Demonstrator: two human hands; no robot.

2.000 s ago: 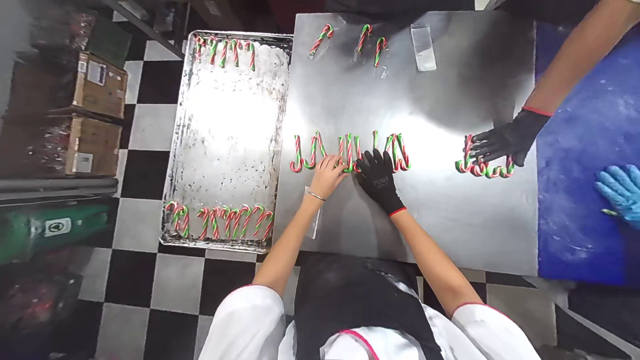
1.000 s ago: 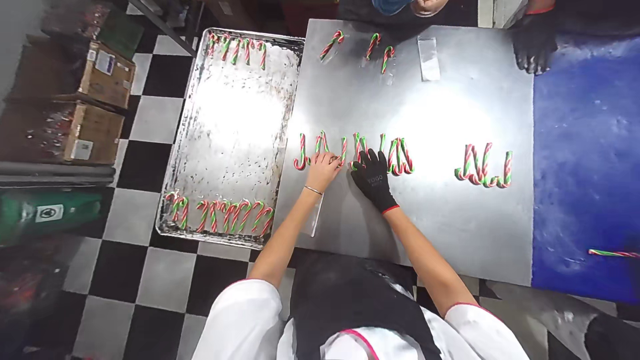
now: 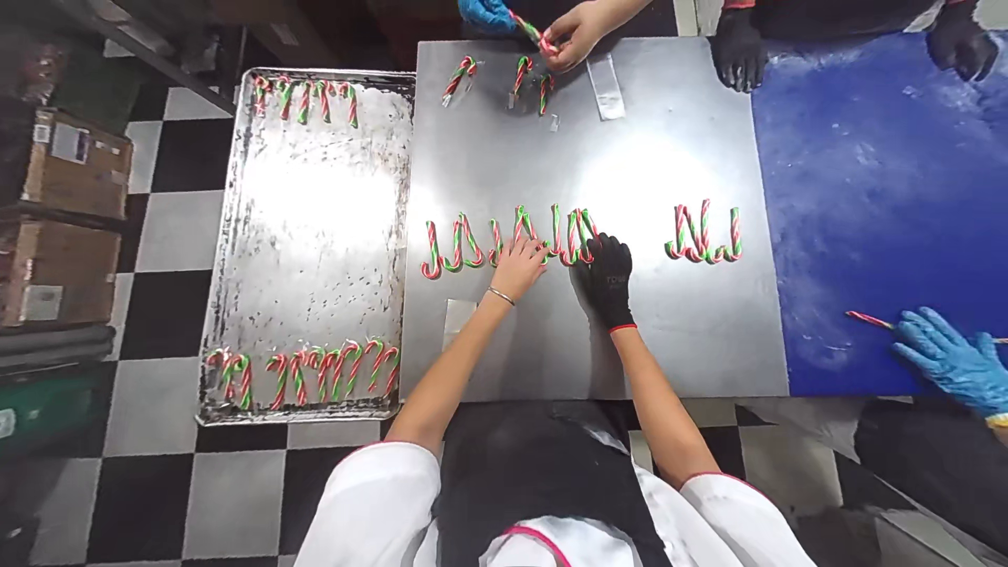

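Observation:
My left hand [image 3: 520, 268], bare with a thin bracelet, rests its fingertips on red, green and white candy canes [image 3: 524, 224] in a row on the metal table. Whether it grips one cannot be told. Black-gloved, my right hand [image 3: 611, 272] touches the right end of that row, by a cane [image 3: 579, 236]; its grip is unclear. Farther right lies a separate group of canes [image 3: 705, 232]. A clear plastic sleeve [image 3: 459, 319] is just left of my left forearm.
A metal baking tray [image 3: 236, 228] at left holds wrapped canes [image 3: 299, 378] along both ends. Across the table, a person's hands [image 3: 573, 35] handle a cane above other canes [image 3: 459, 79]. Black-gloved hands [image 3: 739, 51] rest at the far edge. A blue-gloved hand [image 3: 949, 354] is over the blue surface [image 3: 874, 197].
A co-worker's black-gloved hand has withdrawn from the right group of canes. Hands with a cane now show at the far edge. My right hand has shifted right along the row.

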